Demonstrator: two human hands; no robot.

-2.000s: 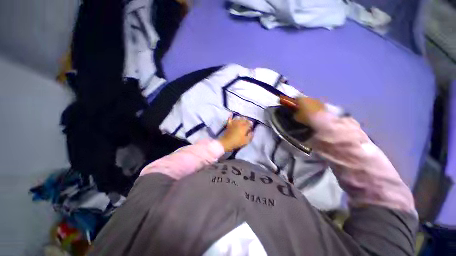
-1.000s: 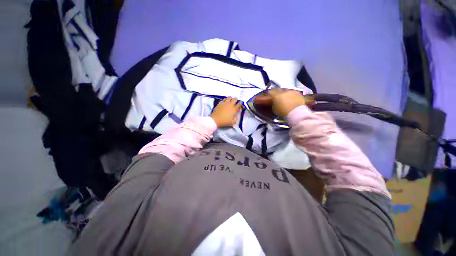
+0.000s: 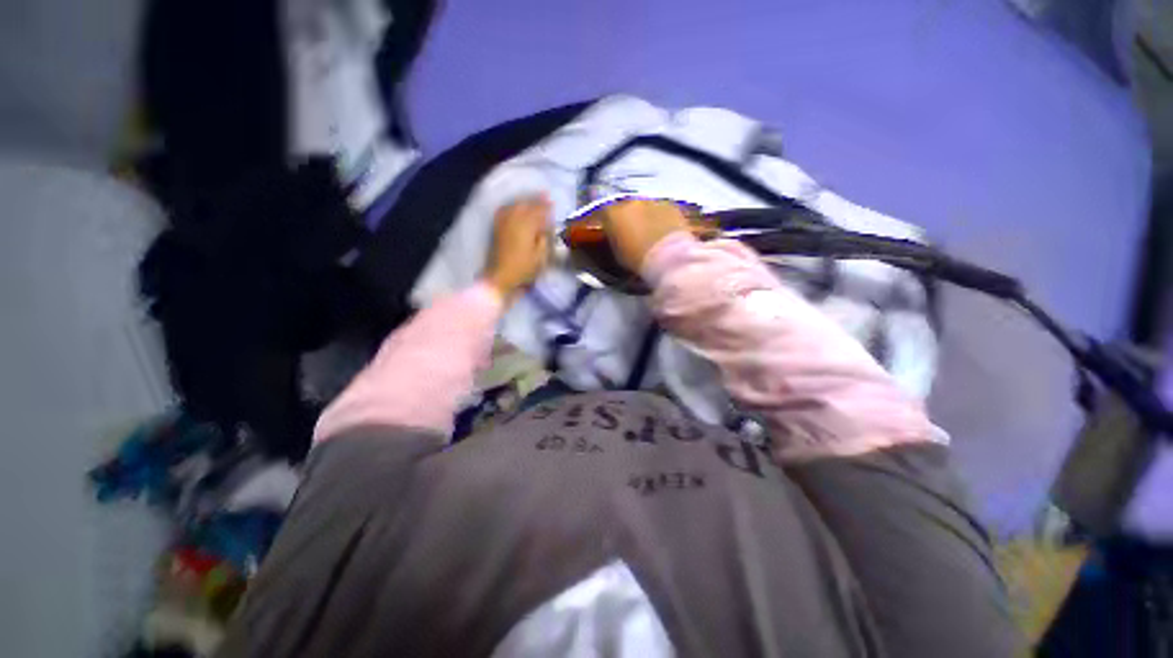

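Note:
The black and white garment [image 3: 862,296] lies on the padded table nearest my body, with dark lines across its white part and a black band along its far left side. My right hand [image 3: 639,231] is closed on the brown handle of the steam iron [image 3: 594,267], which is over the white cloth. My left hand [image 3: 521,244] is just left of the iron, at the white cloth. It is blurred, and I cannot tell whether its fingers grip the cloth.
The table has purple-blue padding [image 3: 772,64]. A dark hose [image 3: 952,266] runs right from the iron. A black and white heap [image 3: 232,257] hangs at the left edge. Coloured scraps [image 3: 193,566] lie at lower left. A cardboard box [image 3: 1036,585] shows at lower right.
The iron in my right hand has moved left across the garment, closer to my left hand. My left hand has lifted from its flat place on the cloth and moved left and farther out. The view has shifted.

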